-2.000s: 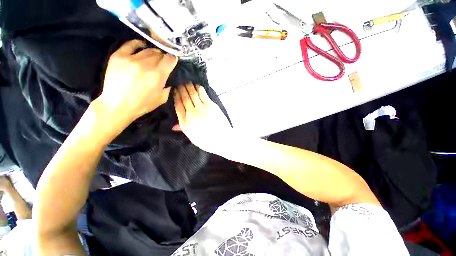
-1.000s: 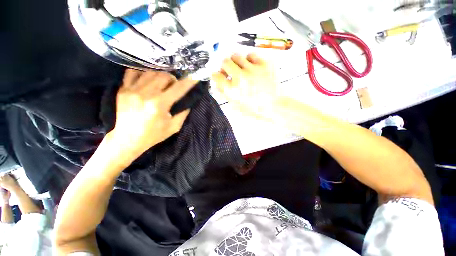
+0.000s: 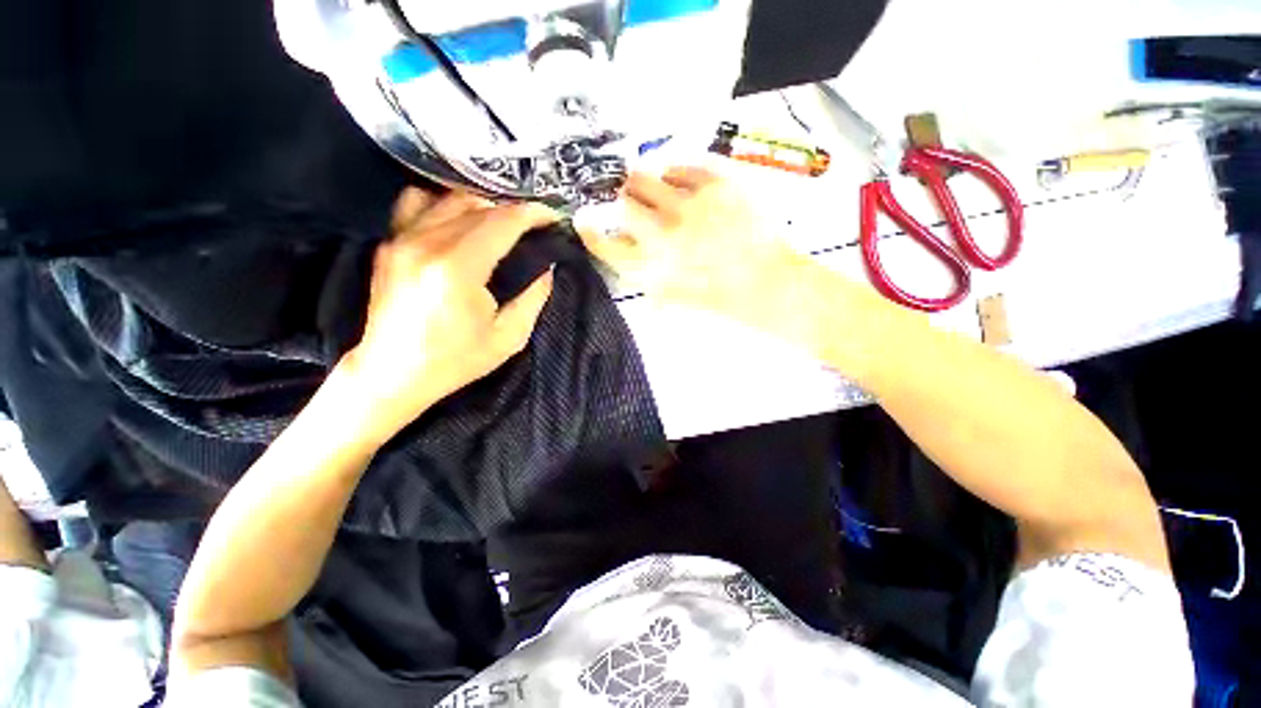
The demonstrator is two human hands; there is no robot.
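The black garment lies left of and below the needle area and hangs over the table's front edge. Its ribbed panel spreads below my hands. My left hand lies on the cloth left of the needle area, thumb spread from the fingers, pressing it. My right hand is at the cloth edge just right of and below the presser foot area, fingers bent; its fingertips are washed out, so its hold is unclear. The white machine head with a blue stripe stands above my hands.
Right of the machine on the white table lie yellow-orange snips, red-handled scissors, brown tabs and a pale yellow-handled tool. A black strip hangs at the top. Another person's sleeve shows lower left.
My right hand has moved from on the cloth beside my left hand to the right of the needle area. The ribbed panel now lies more spread out. The view has shifted.
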